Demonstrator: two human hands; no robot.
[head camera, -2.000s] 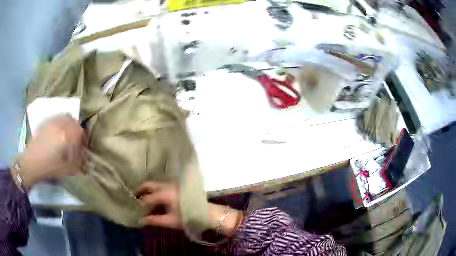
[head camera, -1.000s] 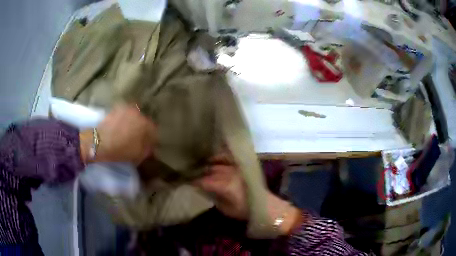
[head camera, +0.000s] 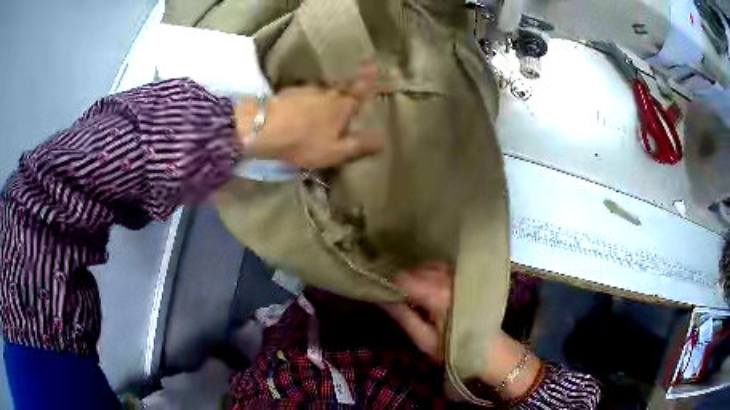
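The khaki trouser body (head camera: 424, 176) lies bunched over the white table's front edge and hangs towards the lap. My left hand (head camera: 316, 124) lies on the cloth at the upper left, fingers apart and somewhat blurred. My right hand (head camera: 428, 304) holds the lower cloth edge beside a frayed inner seam, its fingertips partly hidden. The waistband (head camera: 484, 264), a long khaki strip, runs down the right side and loops over my right wrist. A white cloth panel (head camera: 212, 60) shows at the upper left.
Red-handled scissors (head camera: 658, 124) lie at the upper right. Part of the sewing machine (head camera: 624, 24) stands at the top right. A khaki scrap (head camera: 621, 211) lies near the printed ruler (head camera: 616, 255). An open box (head camera: 698, 352) is at the right edge.
The view has shifted, so the scissors and box appear further right. My left hand has moved from a closed grip beside the cloth to lying spread on it. The waistband still hangs over my right wrist.
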